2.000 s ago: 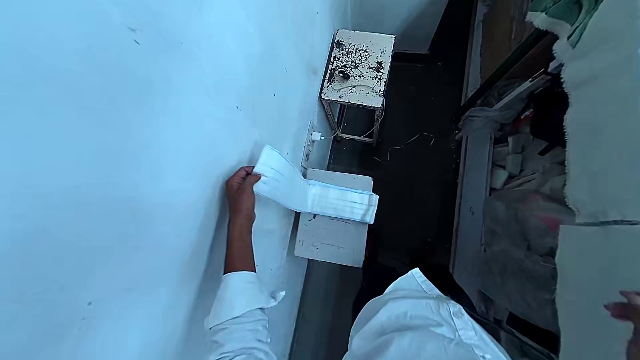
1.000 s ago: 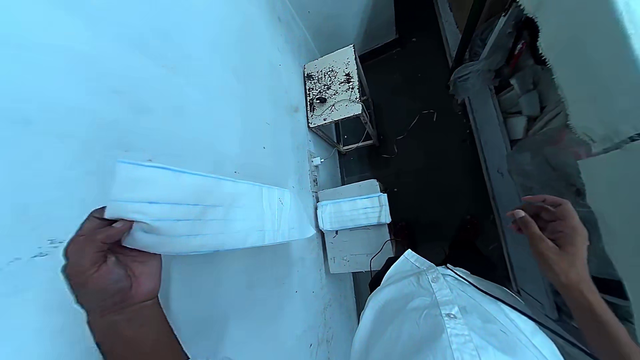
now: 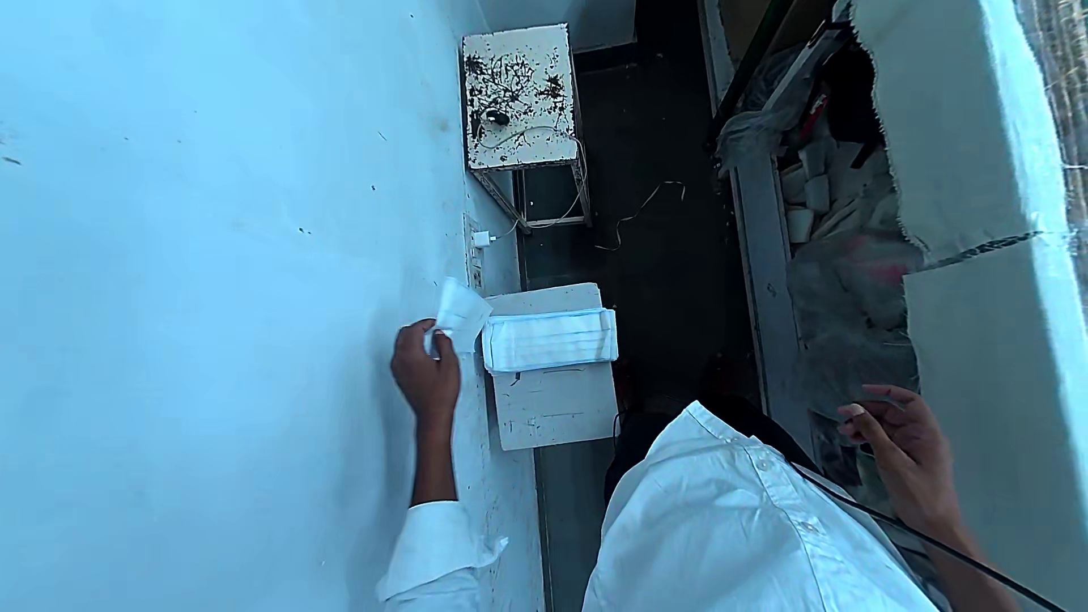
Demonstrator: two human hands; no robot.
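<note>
A folded stack of white pleated material with blue edges (image 3: pixel 551 341), like face-mask fabric, lies on a small white stool (image 3: pixel 557 416) beside the wall. My left hand (image 3: pixel 427 367) grips the end of the strip (image 3: pixel 461 313), which rises between the hand and the stack's left end. Fingers and thumb are closed on it near the wall. At the right, my right hand (image 3: pixel 905 450) is raised with bent fingers, its thumb near the index finger. Whether it holds anything thin cannot be told. A dark cord passes close below it.
A paint-chipped stool (image 3: pixel 520 98) with a cable stands farther ahead. A white charger (image 3: pixel 482 240) is plugged in at the wall (image 3: pixel 255 280). On the dark floor (image 3: pixel 654 297) lies a thin strand. Pale cloth (image 3: pixel 977 340) hangs at the right, beside plastic-wrapped items (image 3: pixel 850 280).
My left hand has moved from far out at the left back towards the stool, and the strip, stretched out a second ago, is now short and folded. The right hand stays raised.
</note>
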